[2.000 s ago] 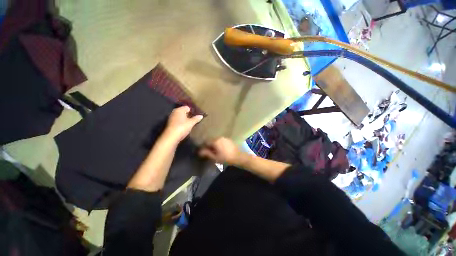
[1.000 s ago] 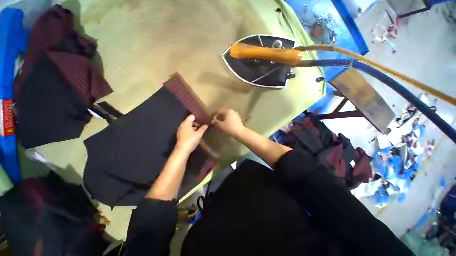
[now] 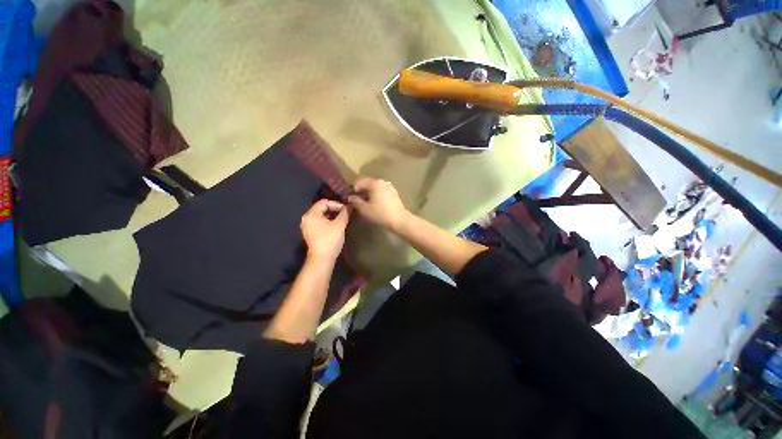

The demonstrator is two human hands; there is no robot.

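Observation:
A black garment panel (image 3: 223,249) lies on the pale green ironing table cover (image 3: 257,51). A narrow maroon striped strip (image 3: 319,156) runs along its upper right edge. My left hand (image 3: 325,228) pinches the panel edge near the strip's lower end. My right hand (image 3: 375,202) pinches the same edge just beside it, the fingertips of both hands almost touching. The small fold between the fingers is partly hidden. The steam iron (image 3: 450,101) with its orange handle rests at the upper right of the table, touched by neither hand.
Stacked maroon and black pieces (image 3: 77,163) lie at the table's left, beside a blue box (image 3: 9,103). Orange (image 3: 652,116) and dark blue (image 3: 677,153) hoses run right from the iron. A wooden bench (image 3: 616,171), a crumpled cloth heap (image 3: 557,257) and floor scraps (image 3: 664,283) are at the right.
My right hand has come up from below to the strip's lower end, beside my left hand. The strip's lower end now looks narrower at my fingers. The view has shifted slightly.

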